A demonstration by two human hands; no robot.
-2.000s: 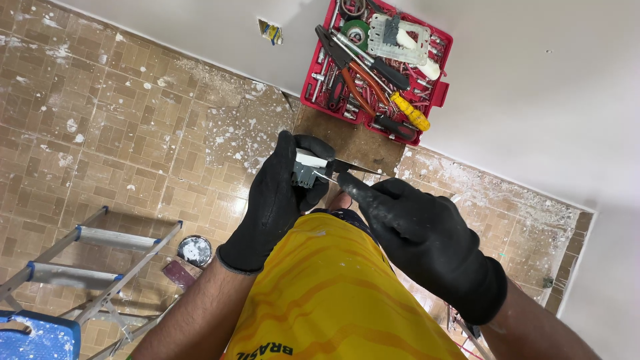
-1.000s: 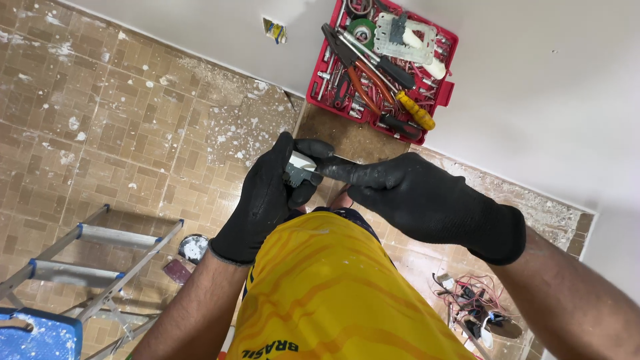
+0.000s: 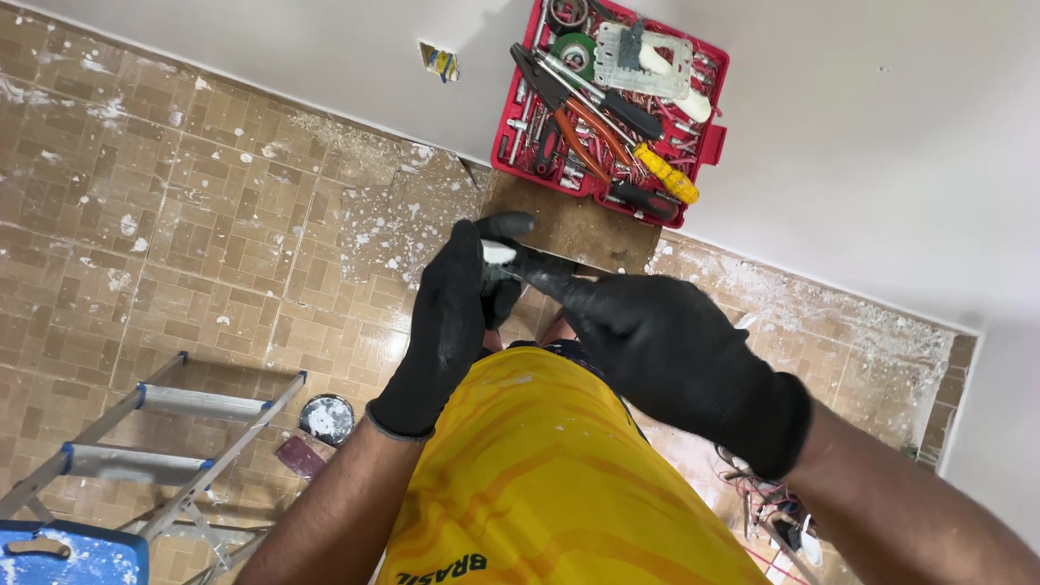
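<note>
Both my hands wear black work gloves. My left hand (image 3: 463, 309) is shut on a small white and grey plastic part (image 3: 497, 253), likely an electrical module, held upright between fingers and thumb. My right hand (image 3: 674, 341) meets it from the right, its index finger stretched to the part. A thin object shows at that fingertip, too small to identify, and the rest is hidden by the glove. Beyond my hands lies an open red tool case (image 3: 715, 146) with pliers (image 3: 561, 97), a yellow-handled screwdriver (image 3: 666, 173), green tape (image 3: 574, 54) and a translucent mounting frame (image 3: 605, 61).
An aluminium stepladder (image 3: 175, 402) with a blue platform (image 3: 106, 556) stands lower left, beside a paint-marked round container (image 3: 327, 419). Wires protrude from a wall opening (image 3: 439, 62). Tangled wires and tools (image 3: 772, 504) lie lower right on the paint-spattered tiled floor (image 3: 227, 268).
Two seconds ago a thin dark blade stuck out to the right of the part; it no longer shows. My right index finger has come up to the part.
</note>
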